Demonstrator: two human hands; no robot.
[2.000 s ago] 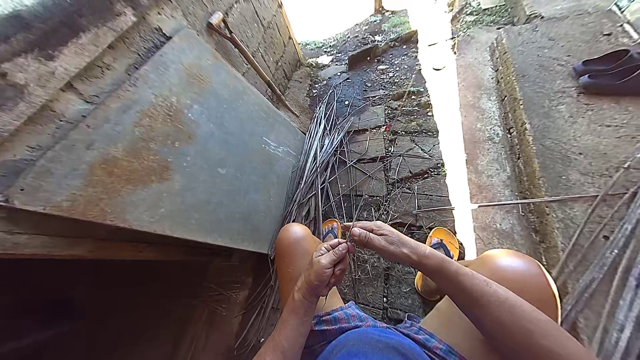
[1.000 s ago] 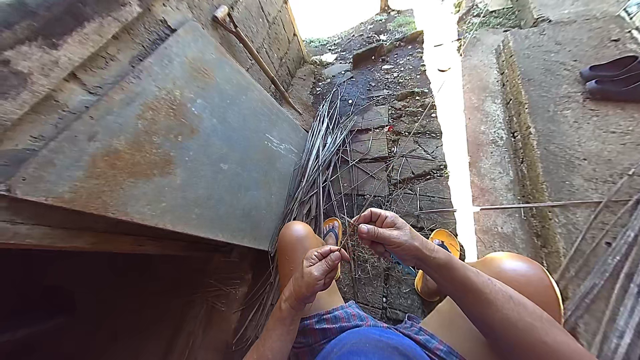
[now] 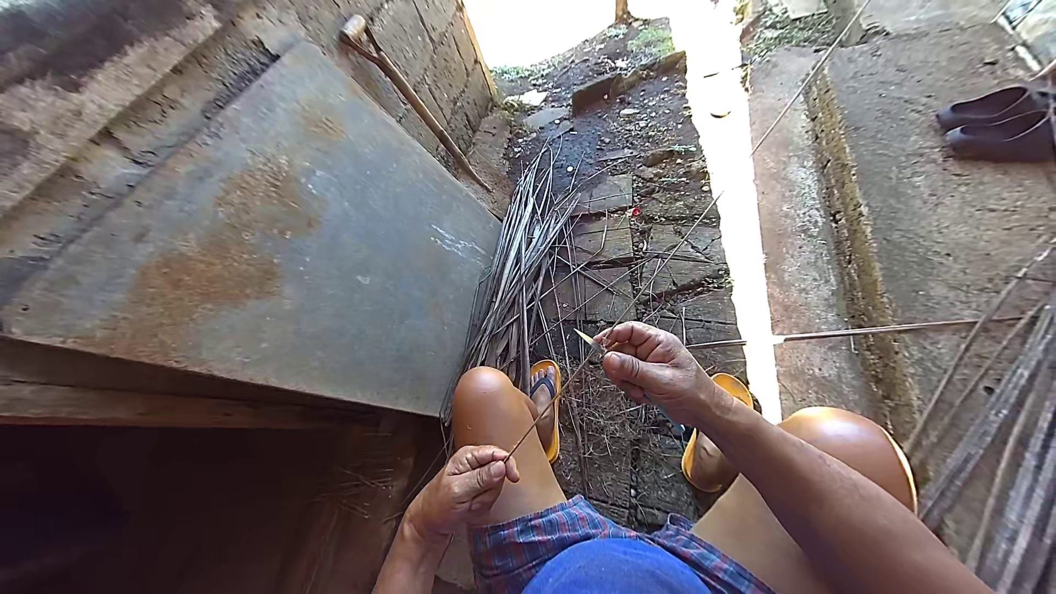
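Observation:
A thin brown leaf rib (image 3: 546, 412) runs slantwise between my hands, above my knee and sandal. Its lower end is pinched between the thumb and fingers of my left hand (image 3: 469, 488). My right hand (image 3: 652, 368) is closed at the upper part of the rib, and a small pointed blade (image 3: 586, 337) sticks out beside its fingertips. The rest of that blade is hidden in the hand. Beyond my left knee lies a pile of long dry grey leaf strips (image 3: 525, 264) on the paving.
A stained grey board (image 3: 330, 239) stands at the left, with a wooden-handled tool (image 3: 412, 99) leaning on the block wall behind it. Dark shoes (image 3: 1002, 124) rest on the concrete at the right. More dry strips (image 3: 998, 445) lie at the lower right.
My hands were close together and have moved apart, the left one down toward my lap. The rib now stretches between them, and the blade shows at my right fingertips.

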